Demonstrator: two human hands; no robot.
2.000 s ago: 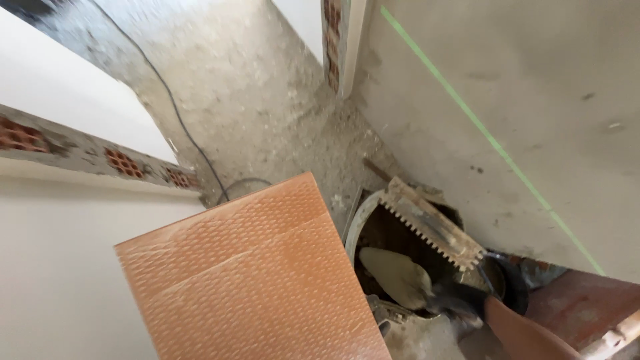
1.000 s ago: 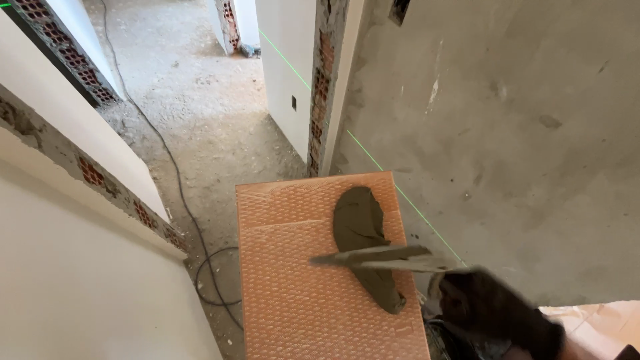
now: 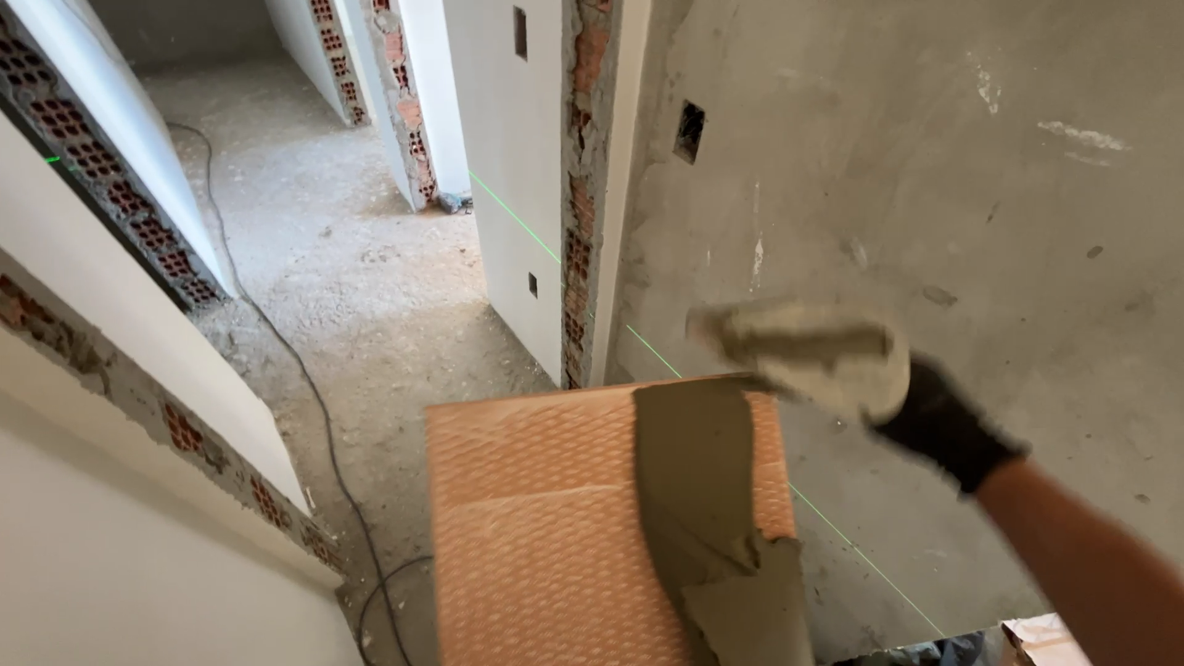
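Observation:
My right hand (image 3: 948, 430), in a black glove, is closed on a trowel (image 3: 805, 356) that is blurred and coated with mortar. The trowel is above the far right corner of a terracotta-coloured tile (image 3: 546, 546), whose textured back faces up. Grey-brown mortar (image 3: 698, 472) lies in a thick band along the tile's right side, from the far edge towards me. My left hand is out of view, and what supports the tile is hidden.
A grey plastered wall (image 3: 925, 213) with an electrical box opening (image 3: 689, 131) rises at the right. Door openings with exposed hollow brick (image 3: 578, 250) stand ahead and left. A dark cable (image 3: 314, 388) runs along the dusty floor. A green laser line (image 3: 869, 560) crosses the wall.
Two seconds ago my right hand held the trowel at a bucket and the tile was bare. Mortar came onto the tile, and since one second ago it has spread into a longer band. The view has shifted.

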